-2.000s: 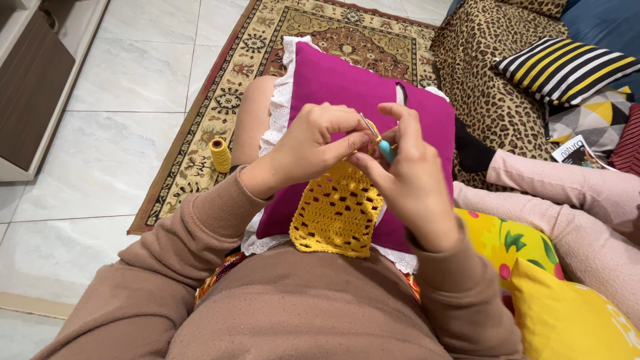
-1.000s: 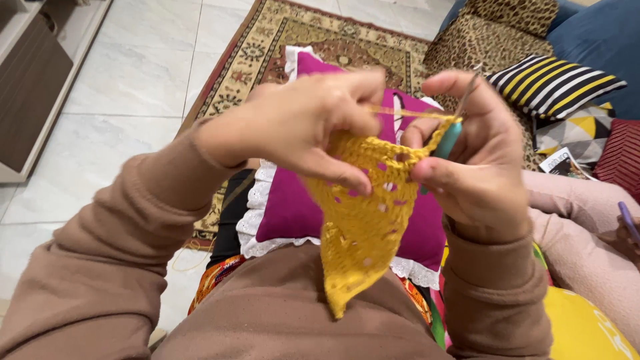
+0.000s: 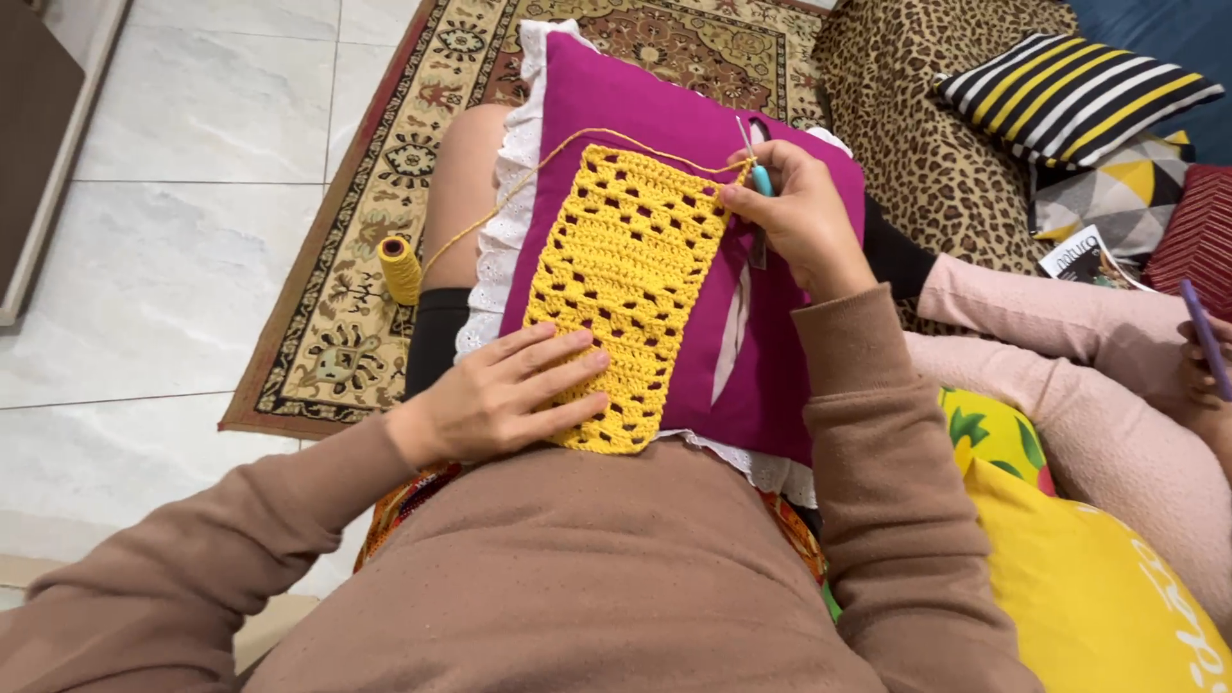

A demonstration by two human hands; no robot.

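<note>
A yellow crocheted panel with openwork rows (image 3: 626, 260) lies flat on a magenta cushion with white lace trim (image 3: 770, 356) on my lap. My left hand (image 3: 525, 390) rests palm down, fingers spread, on the panel's lower left part. At the panel's upper right corner, my right hand (image 3: 794, 197) holds a crochet hook with a turquoise grip (image 3: 761, 179), its metal tip pointing up. Yellow yarn (image 3: 549, 154) runs from the hook over the cushion to a yarn cone (image 3: 398, 269) standing on the left.
A patterned rug (image 3: 337, 337) covers part of the tiled floor. At the right are a striped cushion (image 3: 1078, 96) on leopard-print fabric, a magazine (image 3: 1088, 255), a yellow cushion (image 3: 1059, 577), and another person's pink-clad legs (image 3: 1078, 356), with a hand holding a purple object (image 3: 1205, 337).
The panel, lifted and bunched between both hands one second ago, now lies spread flat on the cushion. My left hand has moved down onto it; my right hand still holds the hook.
</note>
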